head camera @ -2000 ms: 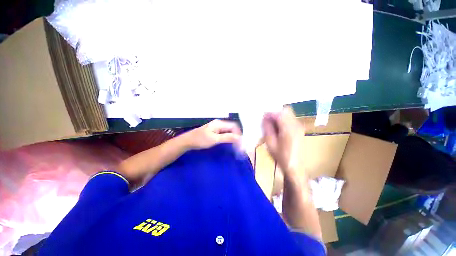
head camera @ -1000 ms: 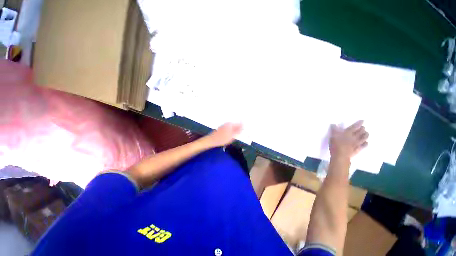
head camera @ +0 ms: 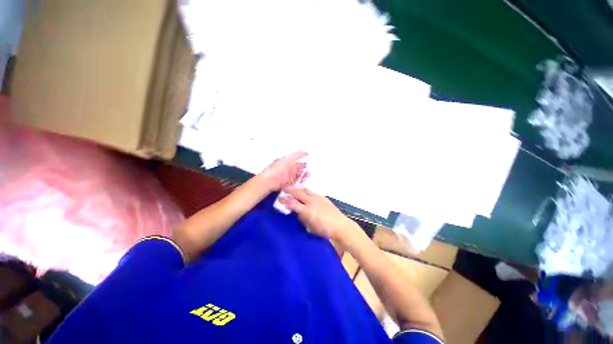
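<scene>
My left hand (head camera: 285,172) and my right hand (head camera: 310,207) are close together at the bench's near edge, in front of my body. A small white piece (head camera: 285,202), perhaps a bagged cable, is between their fingers. Its exact form is washed out. White sheets (head camera: 417,154) lie over the bench, very bright. White cables (head camera: 201,115) lie faintly visible on the left part of the sheets. A clear bagged piece (head camera: 415,230) hangs over the near edge of the sheets at the right.
Cardboard divider stack (head camera: 87,74) stands upright at the left. Pink plastic film (head camera: 80,195) lies lower left. An open shipping carton (head camera: 464,306) is below the bench edge at the right. Heaps of white parts (head camera: 577,228) lie at the far right of the green bench (head camera: 464,54).
My right hand has moved left from the right part of the sheets to meet my left hand, which has shifted slightly left. A white piece now shows between them.
</scene>
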